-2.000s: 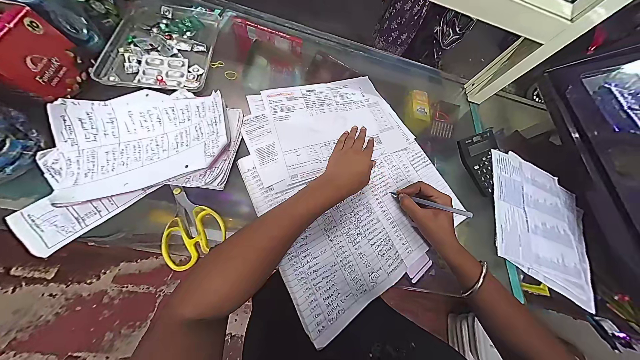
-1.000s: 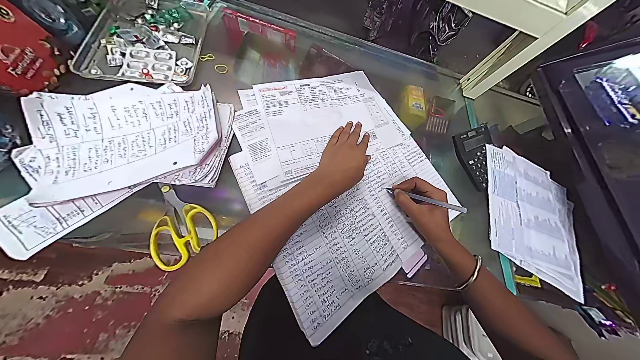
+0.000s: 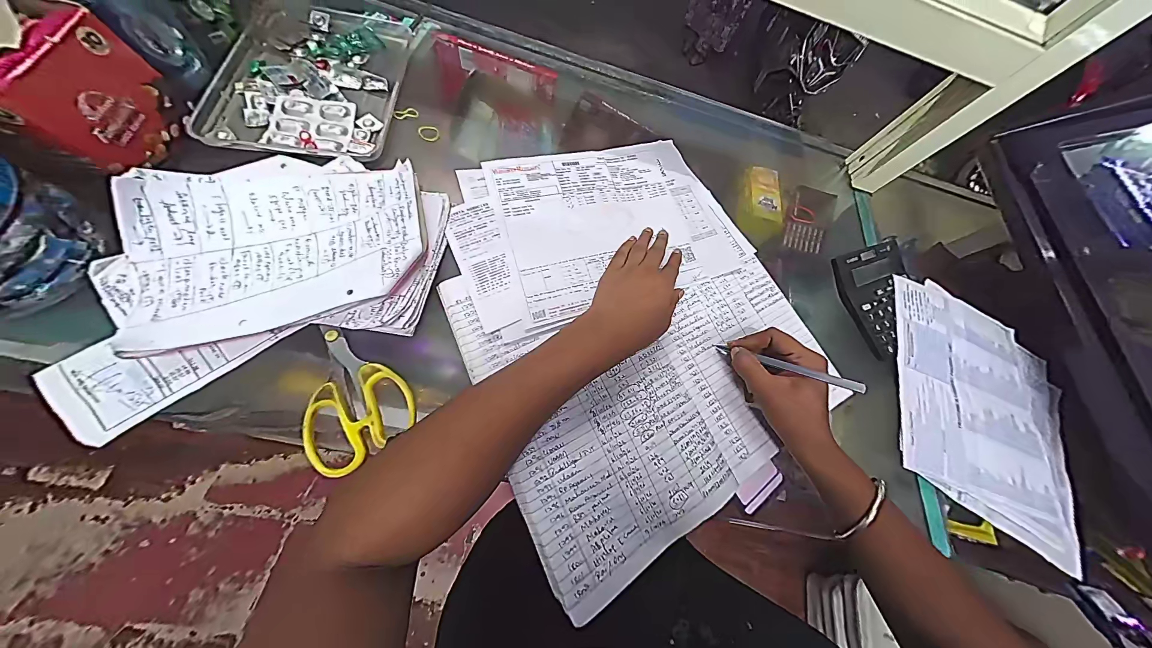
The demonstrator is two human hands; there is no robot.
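Observation:
My left hand (image 3: pixel 635 286) lies flat, fingers apart, on the lower part of a printed invoice sheet (image 3: pixel 585 225). That sheet rests with other papers on top of a ruled ledger page (image 3: pixel 630 486) full of handwritten columns. In my right hand (image 3: pixel 783 387) is a pen (image 3: pixel 810 371), its tip at the ledger page, right of my left hand. Yellow-handled scissors (image 3: pixel 358 409) lie left of the ledger, near the counter's front edge. A black calculator (image 3: pixel 868 292) sits to the right, partly beside a stack of printed sheets (image 3: pixel 981 405).
Handwritten papers (image 3: pixel 270 243) are piled at the left. Behind them stand a metal tray (image 3: pixel 202 117) holding blister packs (image 3: pixel 310 121) and a red box (image 3: pixel 90 90). Rubber bands (image 3: pixel 428 133) lie on the glass counter (image 3: pixel 630 81). A dark monitor (image 3: pixel 1080 207) stands at the far right.

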